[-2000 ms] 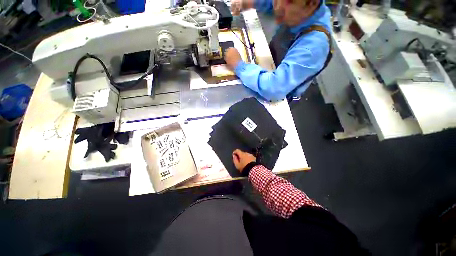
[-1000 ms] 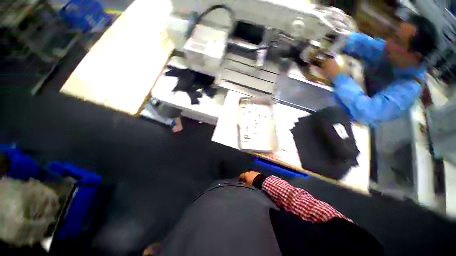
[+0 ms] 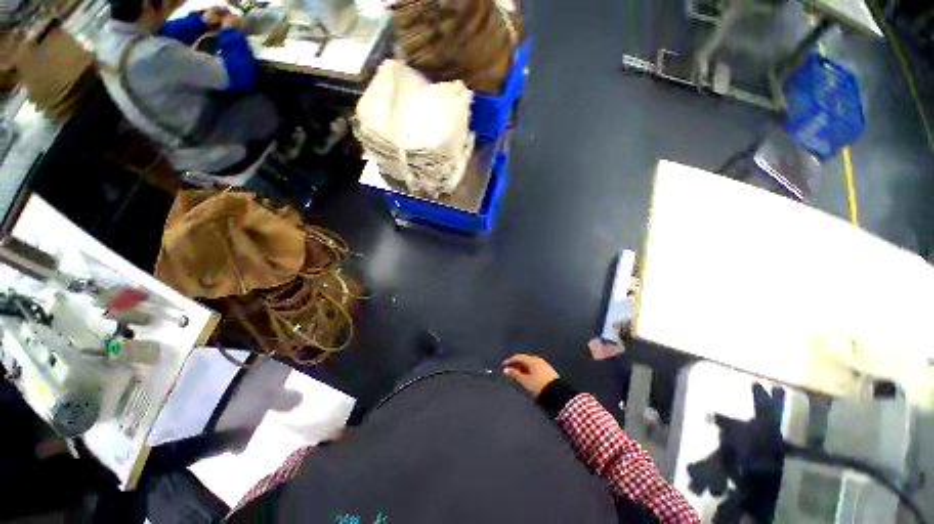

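My right hand (image 3: 529, 375) is in front of the apron (image 3: 440, 450), fingers loosely bent, with nothing visible in it. My left hand is blurred at the apron's left edge; its checked sleeve (image 3: 277, 478) shows, but its grip is unclear. Nearest at front left, brown bag pieces (image 3: 230, 246) lie heaped, with long thin straps (image 3: 312, 307) hanging in loops. White sheets (image 3: 271, 430) lie below them, near my left sleeve.
Cream fabric (image 3: 415, 128) sits stacked in a blue bin (image 3: 492, 194) ahead. A seated person (image 3: 184, 92) is at upper left. A sewing machine (image 3: 61, 358) is at left. A pale table (image 3: 758, 276) and black gloves (image 3: 748, 450) are at right.
My right hand has left the black fabric stack and come back to the apron. The view has swung left; the large machine is mostly out of view, and bins and brown bags have appeared.
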